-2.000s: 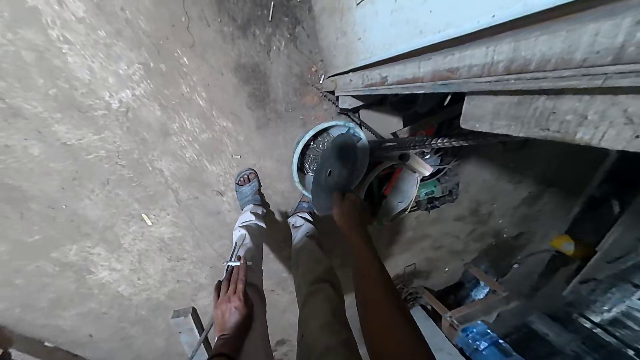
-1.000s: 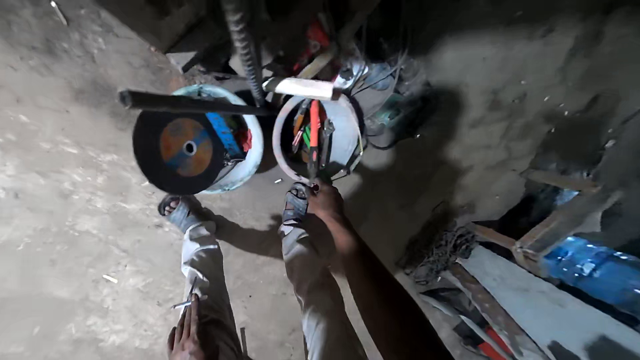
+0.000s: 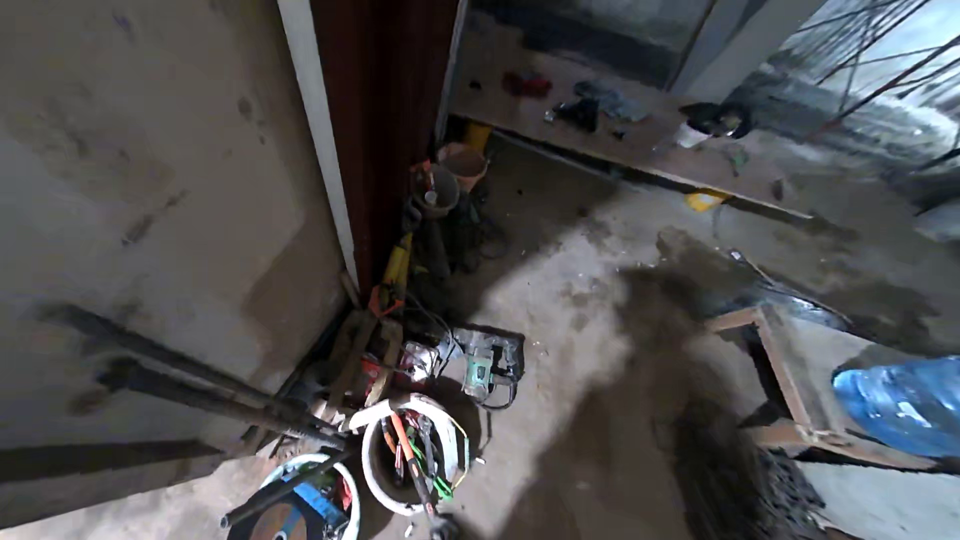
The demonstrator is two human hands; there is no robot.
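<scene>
Neither my left hand nor my right hand shows in the head view now. Near the bottom, a white bucket (image 3: 369,480) holds several hand tools, among them a long tool with an orange handle (image 3: 405,439) that leans over the rim. Left of it stands a second bucket (image 3: 354,499) with a blue tool (image 3: 319,504) inside and a dark cutting disc (image 3: 274,523) at its front. A green power tool (image 3: 478,373) lies on the floor beyond the white bucket.
Long metal bars (image 3: 202,382) lean at the left. A wooden frame (image 3: 784,375) and a blue plastic water bottle (image 3: 900,405) are at the right. Two more buckets (image 3: 463,166) stand beside the dark red panel (image 3: 382,112), near a low platform (image 3: 637,142).
The view has swung up and away from my feet. Both hands, seen one second ago with the right at the tool bucket, have left the view.
</scene>
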